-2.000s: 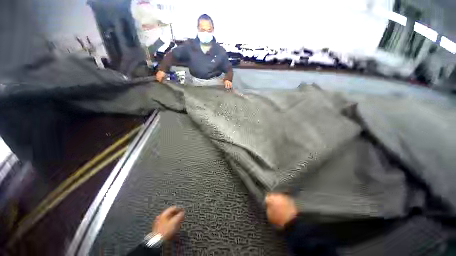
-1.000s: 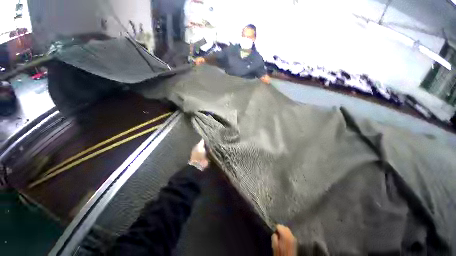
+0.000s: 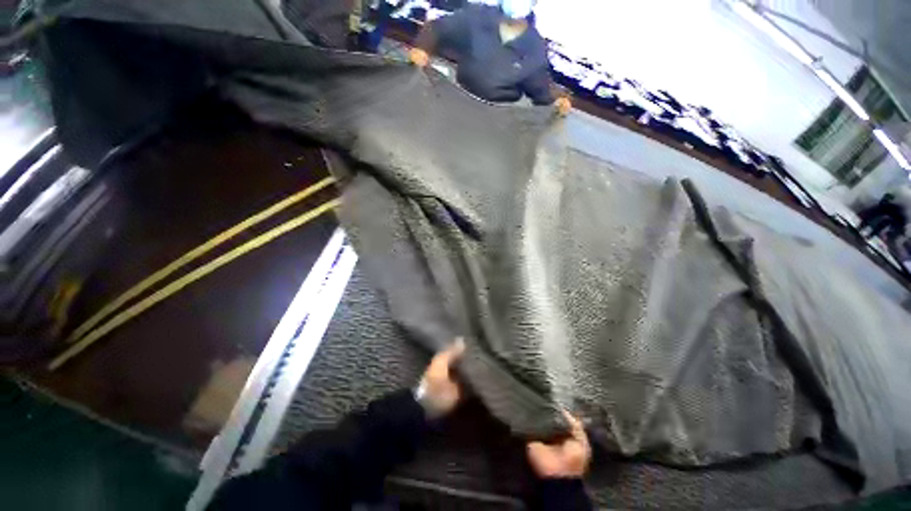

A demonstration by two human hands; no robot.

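A grey-brown fabric ply (image 3: 619, 289) lies in folds and ridges across the table, over flatter patterned cloth (image 3: 330, 369). My left hand (image 3: 442, 379) grips the near edge of the ply at the lower middle. My right hand (image 3: 561, 451) pinches the same edge a little further right, near the bottom of the view. A silver-white rail (image 3: 285, 369) runs along the left end of the flat cloth. A person across the table (image 3: 494, 50) holds the far edge of the ply with both hands.
Two yellow strips (image 3: 200, 261) run over the dark brown table (image 3: 215, 309) left of the rail. Dark bulk cloth (image 3: 110, 80) hangs at the upper left. Cut pieces (image 3: 659, 120) lie on a bench behind. Green floor (image 3: 60, 449) shows at the lower left.
My left hand first reached up the ply's edge, then came nearer my right hand. The ply's edge has moved left, covering the rail's far end. The view has shifted.
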